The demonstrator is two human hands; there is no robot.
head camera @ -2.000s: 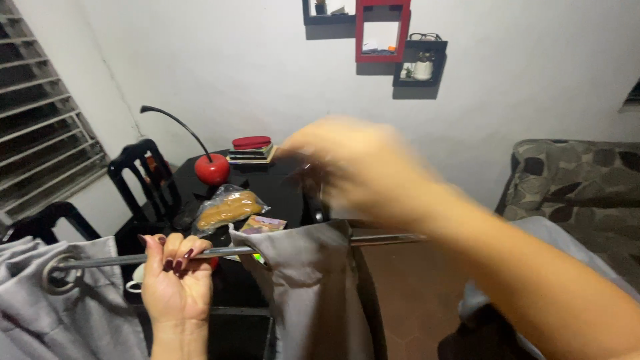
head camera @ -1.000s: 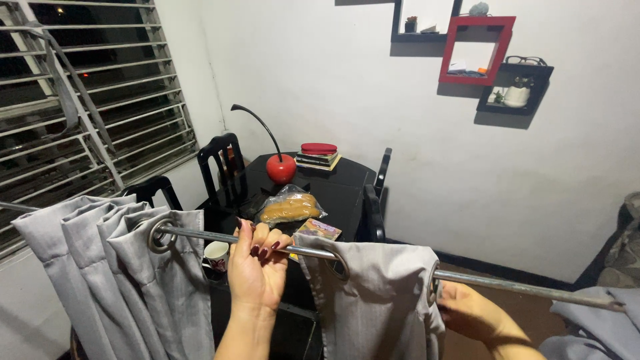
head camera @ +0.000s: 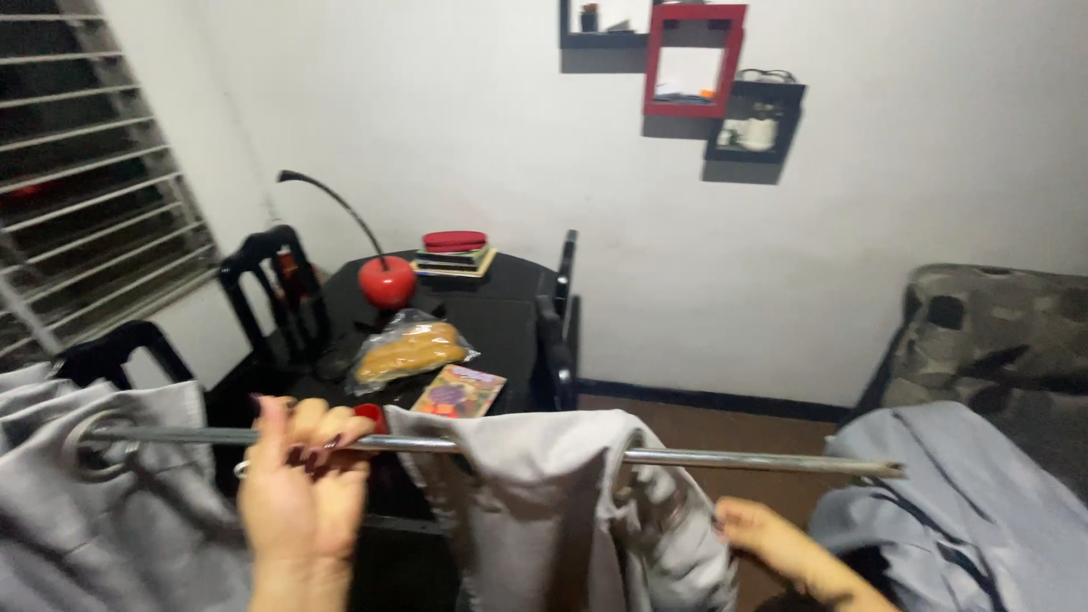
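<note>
A metal curtain rod (head camera: 748,461) runs across the lower view, its bare end at the right. Wrapped around it left of centre is my left hand (head camera: 306,467), palm up. Grey curtain fabric (head camera: 544,493) with metal grommets hangs on the rod right of that hand; more grey curtain (head camera: 127,510) is bunched on the rod at the far left. My right hand (head camera: 744,523) pinches the edge of the middle curtain below the rod; its fingertips are partly hidden by the cloth.
Behind the rod stands a black table (head camera: 501,293) with a red cherry ornament (head camera: 388,282), bagged bread (head camera: 412,350), a booklet (head camera: 459,391) and stacked books (head camera: 455,257). Black chairs (head camera: 276,289) surround it. Grey cloth (head camera: 960,493) lies near a patterned sofa (head camera: 994,340). Louvred window (head camera: 93,170) at left.
The rod's right end, with grey cloth by it one second ago, now shows bare. My right hand stays beside the middle curtain, now below the rod. My left hand still grips the rod.
</note>
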